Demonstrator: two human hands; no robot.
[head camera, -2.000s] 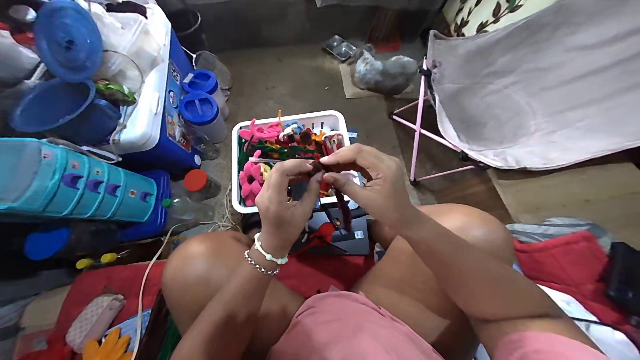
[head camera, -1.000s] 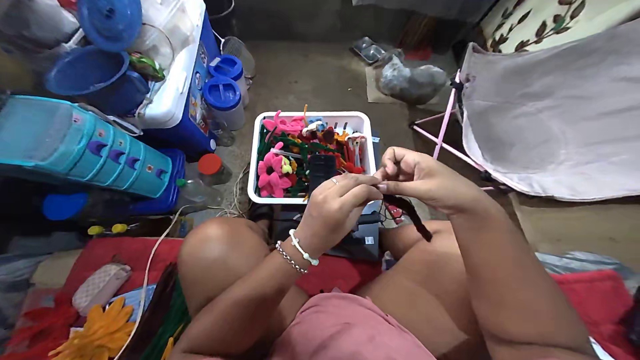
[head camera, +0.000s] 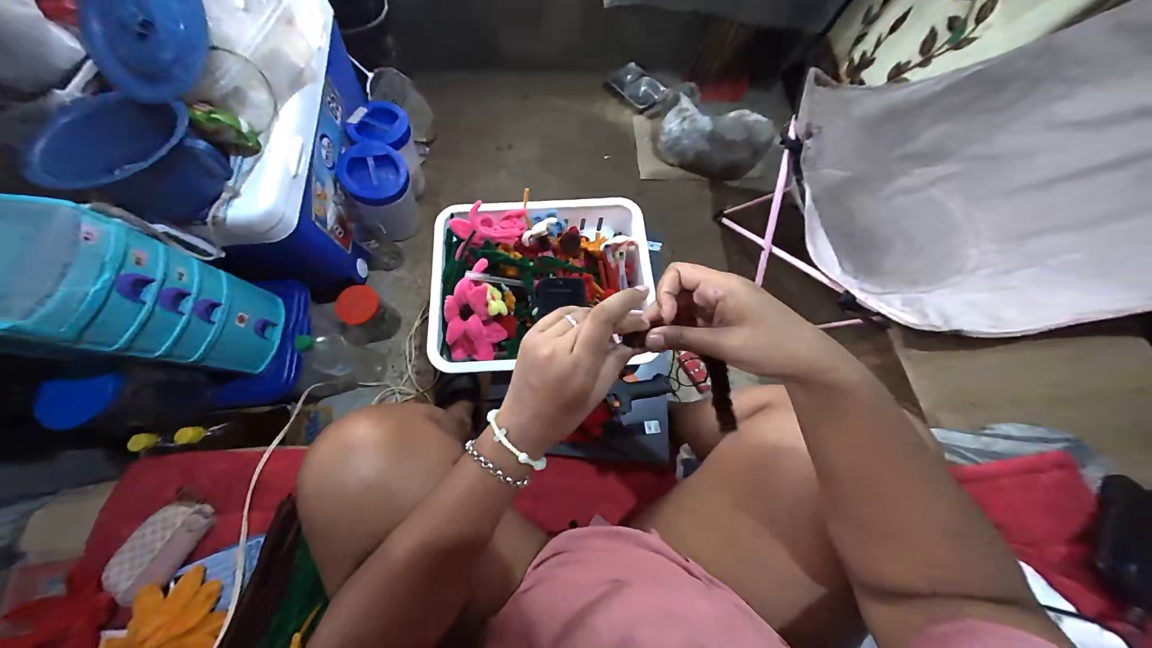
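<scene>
Both hands meet over the near right corner of a white plastic basket (head camera: 438, 297). My left hand (head camera: 576, 369), with a ring and two bracelets, pinches one end of a dark brown fuzzy stem (head camera: 721, 396). My right hand (head camera: 729, 319) grips the same piece between thumb and fingers, and its loose end hangs below that hand. The part between the fingertips is mostly hidden. Pink fuzzy flowers (head camera: 472, 321), green stems and a dark phone-like object (head camera: 560, 293) lie in the basket. Beneath my hands, a black glue gun (head camera: 637, 391) rests on a dark box (head camera: 655, 441).
At the left stand a teal drawer unit (head camera: 198, 301), a blue and white cooler (head camera: 297, 180) and blue-lidded containers (head camera: 373, 173). A pink-framed folding seat (head camera: 972, 171) is at the right. An orange fuzzy flower (head camera: 175, 607) and a pouch (head camera: 157, 551) lie on red cloth (head camera: 297, 468). A pale cord runs beside my left knee.
The brown piece was held more upright two seconds ago; its loose end now hangs to the right, below my right hand. Both hands still hold it. The view has shifted somewhat.
</scene>
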